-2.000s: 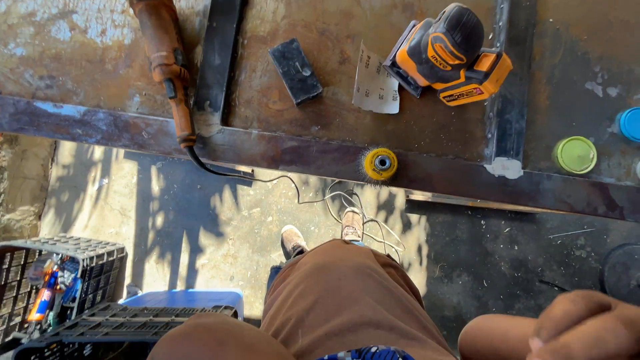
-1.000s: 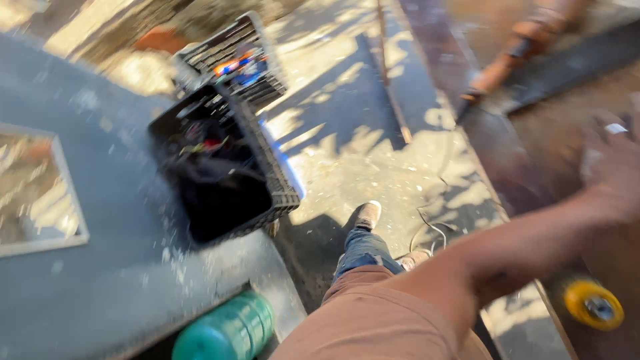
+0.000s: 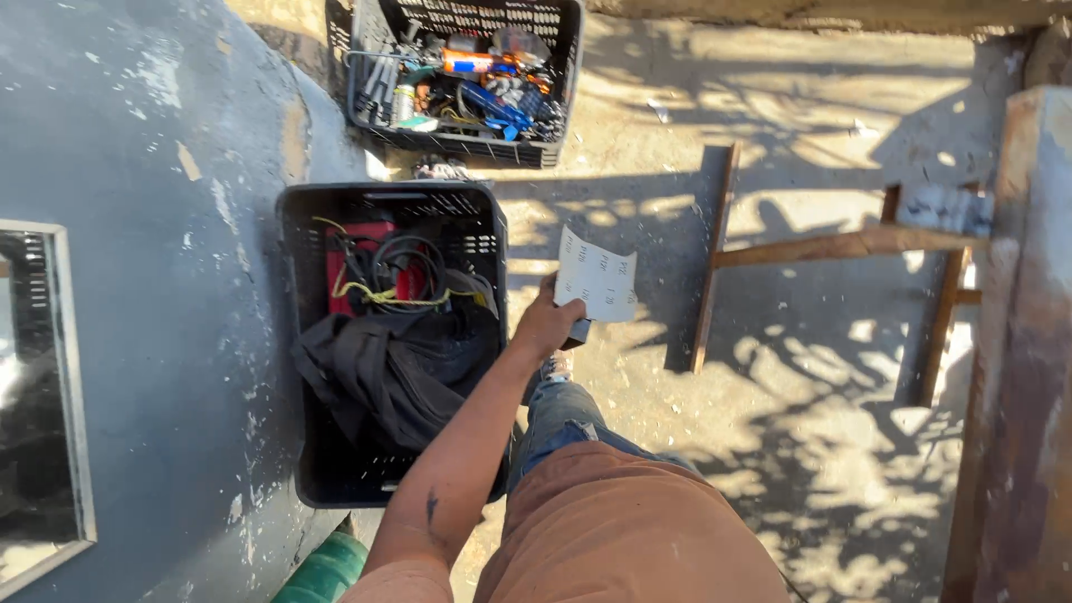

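Observation:
My left hand (image 3: 544,322) grips a piece of sandpaper (image 3: 596,276), its pale printed back facing up and its edges curling. A dark block (image 3: 577,335) shows just below the paper, in the same hand. The hand is over the floor, at the right side of a black plastic crate (image 3: 501,251). In this crate lie a black cloth bag (image 3: 402,368), a red case (image 3: 362,260), a coiled black cable (image 3: 408,272) and a yellow cord (image 3: 368,293). My right hand is out of view.
A second black crate (image 3: 536,153) holds tubes, a blue tool and loose small items. On the floor stands a rusty metal frame (image 3: 804,249). The steel table's edge (image 3: 1017,335) is at the right, a grey painted wall (image 3: 184,335) at the left, and a green container (image 3: 322,569) at the bottom.
The view has swung far from the bench to the crates. The sandpaper and dark block, which lay on the bench two seconds ago, are now in my left hand.

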